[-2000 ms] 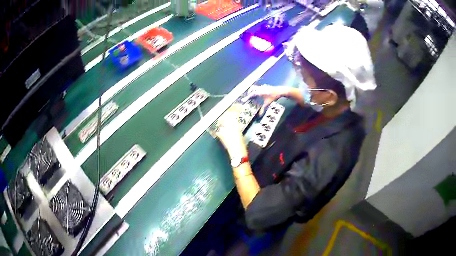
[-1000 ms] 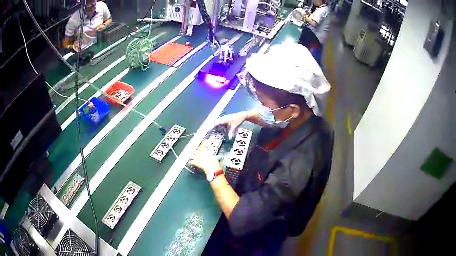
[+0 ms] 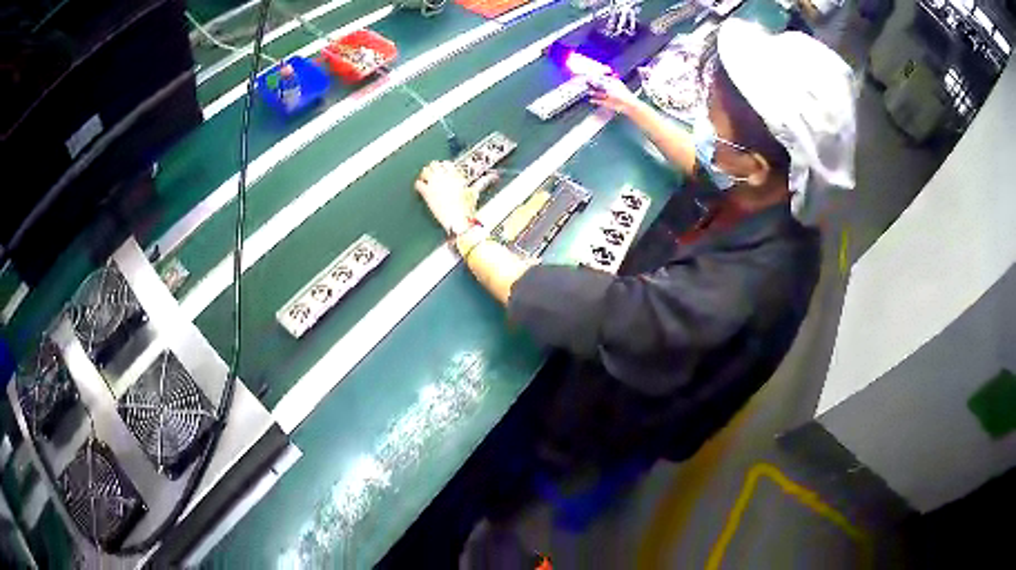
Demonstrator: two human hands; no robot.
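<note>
Neither of my hands is in view. A four-port metal housing (image 3: 333, 285) lies face up on the green line, nearest in front of me. A second housing (image 3: 488, 156) lies farther along, with another person's hand at its near end. A third housing (image 3: 615, 231) lies near that person's body. A dark, open-looking long part (image 3: 552, 215) lies beside it on the bench. At the lower left is a large silver panel (image 3: 206, 384) with black caged fans.
A person (image 3: 680, 290) in a white cap and mask leans over the bench at right. Their far hand is at a pale bar (image 3: 559, 98) near a purple light. Blue bin (image 3: 293, 86) and red bin (image 3: 360, 56) stand beyond. A black cable (image 3: 244, 167) hangs at left.
The view has shifted. The other person's hands have moved apart, from together over a part at the bench to one on the line's housing and one near the purple light.
</note>
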